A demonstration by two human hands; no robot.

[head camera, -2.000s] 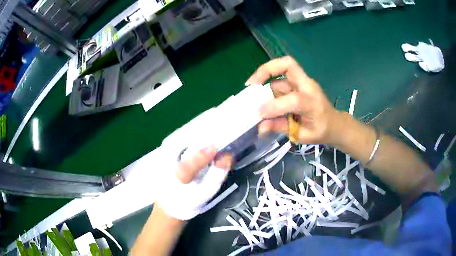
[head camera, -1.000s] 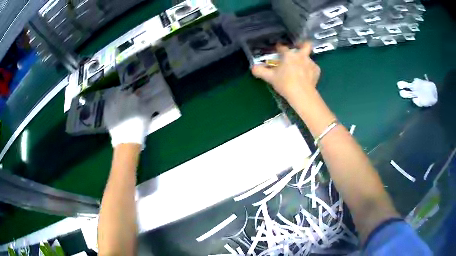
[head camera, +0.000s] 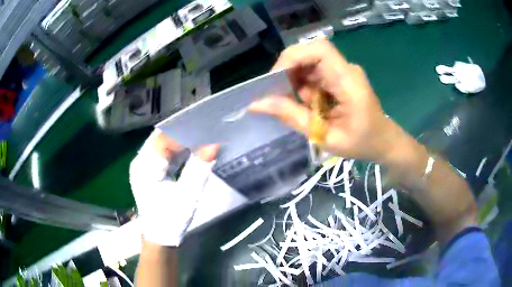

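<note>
A grey and white retail box [head camera: 252,146] with dark print on its lower part is held tilted in front of me. My left hand [head camera: 174,188], in a white glove with bare fingertips, grips its left end. My right hand [head camera: 337,106], bare with a yellow-orange patch on a finger, holds its right end at the top, the thumb over the pale panel near a small whitish mark. The box is a little blurred, and its far side is hidden.
White liner strips [head camera: 331,235] lie heaped on the dark bench. Printed cartons [head camera: 140,101] stand on the green belt at upper left. Clear packs [head camera: 393,11] are at upper right. A white glove [head camera: 463,77] lies far right. A metal post [head camera: 62,207] crosses at left.
Both hands have come back from the cartons and the clear packs to the middle. They now hold a box between them. Fewer cartons lie at the upper left.
</note>
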